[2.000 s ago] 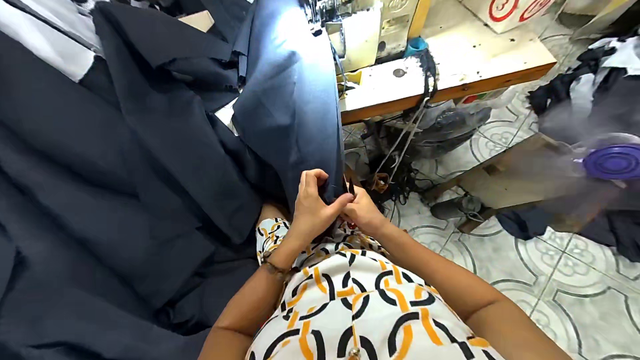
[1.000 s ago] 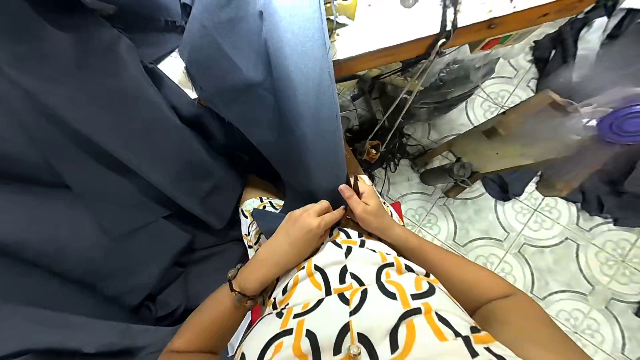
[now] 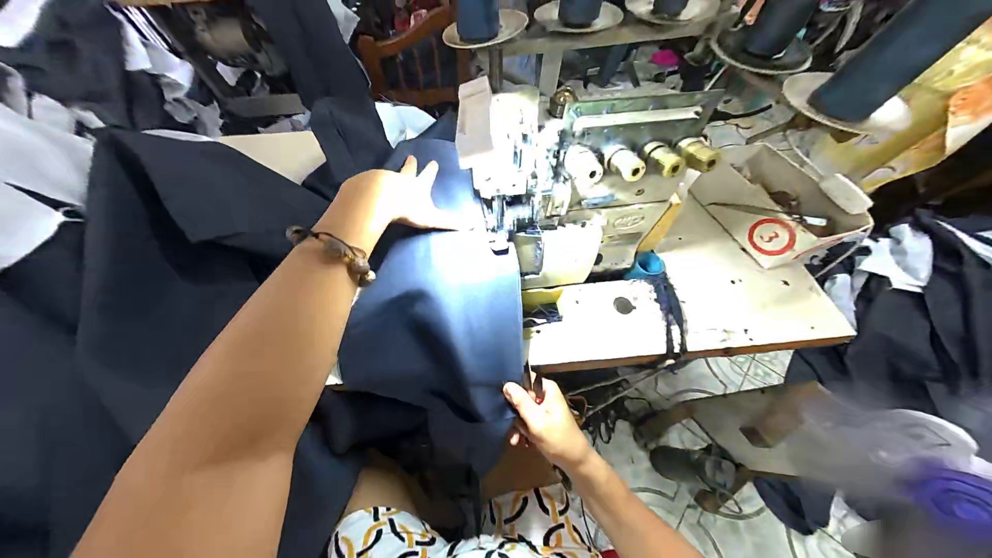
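A lit serger sewing machine (image 3: 542, 194) has navy fabric (image 3: 442, 302) lying under its presser foot and hanging over the table edge. Flat on that fabric, just left of the needle area, rests my left hand (image 3: 403, 194) with its fingers spread. Lower down, my right hand (image 3: 542, 418) pinches the fabric's right edge between thumb and fingers. It also holds a small dark pointed tool, perhaps thread snips, partly hidden by the fingers.
Dark fabric (image 3: 178, 256) is heaped on the left. Thread cones (image 3: 891, 62) stand behind the machine. On the table (image 3: 744, 294) are an open cardboard box (image 3: 783, 209) and a blue tube (image 3: 646, 266). A purple fan hub (image 3: 957, 496) blurs at lower right.
My left hand has moved from beside my right hand at my lap up to the fabric by the machine's needle area. The view has tilted up toward the machine.
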